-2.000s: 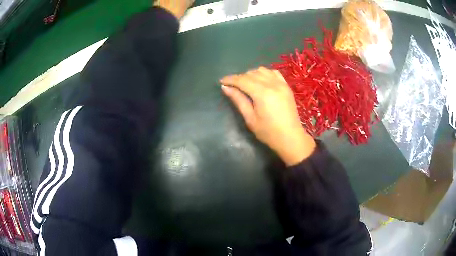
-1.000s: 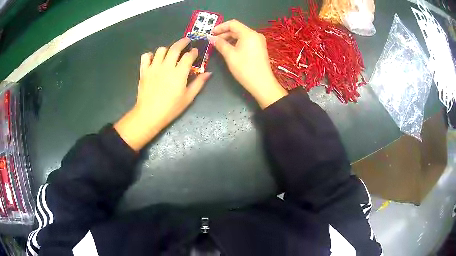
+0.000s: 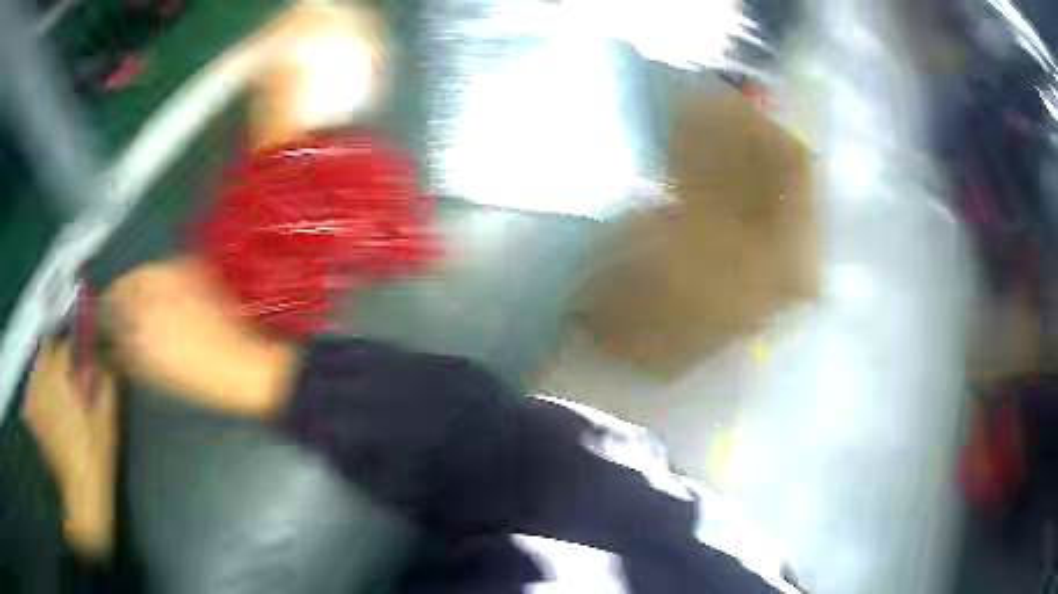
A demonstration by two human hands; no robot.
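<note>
The view is heavily blurred. My right hand (image 3: 191, 337) is left of centre, just below and left of a heap of red strips (image 3: 319, 226). My left hand (image 3: 72, 435) is near the left edge, its fingers pointing up. A narrow reddish unit (image 3: 86, 331) shows between the fingers of both hands, blurred. I cannot tell how either hand touches it.
A bag with orange-tan contents (image 3: 319, 75) lies above the red heap. A bright, shiny plastic area (image 3: 545, 128) is at top centre. A brown cardboard box (image 3: 708, 255) is right of centre. The pale conveyor rail (image 3: 128, 174) and green belt (image 3: 70, 128) are upper left.
The camera view has swung to the right, so the heap, bag and both hands now appear further left. The cardboard box has come nearer the centre. The picture has become blurred.
</note>
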